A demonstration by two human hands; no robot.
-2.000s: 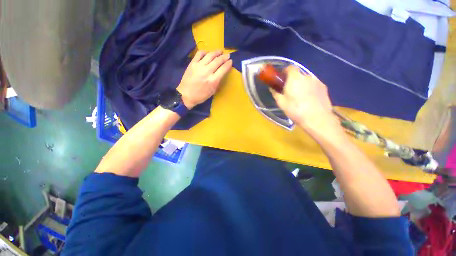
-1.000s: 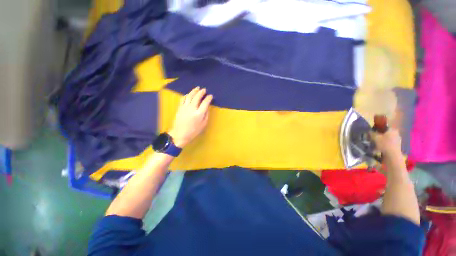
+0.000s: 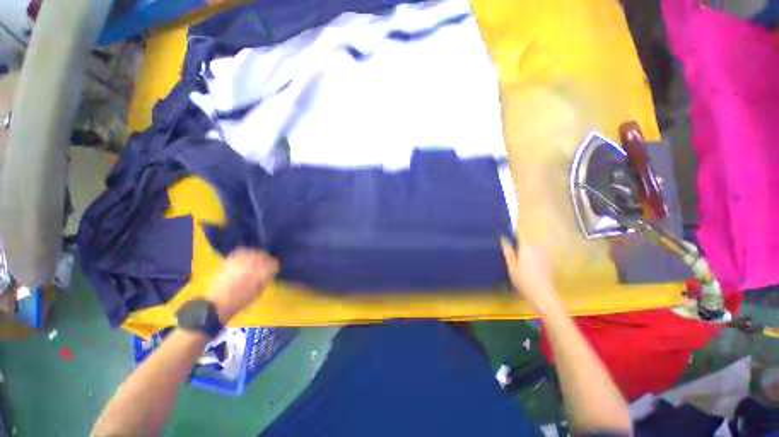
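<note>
The navy jacket (image 3: 384,226) lies across the table, its near part blurred, with its pale inside (image 3: 393,102) showing toward the back. My left hand (image 3: 246,277) is blurred at the jacket's near left edge, fingers closed on the cloth. My right hand (image 3: 528,266) is at the jacket's near right corner, its fingertips at the cloth edge; the grasp is partly blurred. The steam iron (image 3: 608,186) stands at the right with its red-brown handle free. The navy sleeve (image 3: 137,222) is bunched at the left.
The yellow pressing table cover (image 3: 564,51) lies under the jacket. The dark grey iron rest pad (image 3: 653,247) and steam hose (image 3: 696,265) are at right. A grey padded arm (image 3: 51,145) is at left. A blue crate (image 3: 256,350) is below. Pink cloth (image 3: 743,145) and red cloth (image 3: 636,341) are at right.
My right hand has let go of the iron and moved left to the jacket's right edge. My left hand has moved left and down. The near jacket panel has come toward me, exposing more pale inside.
</note>
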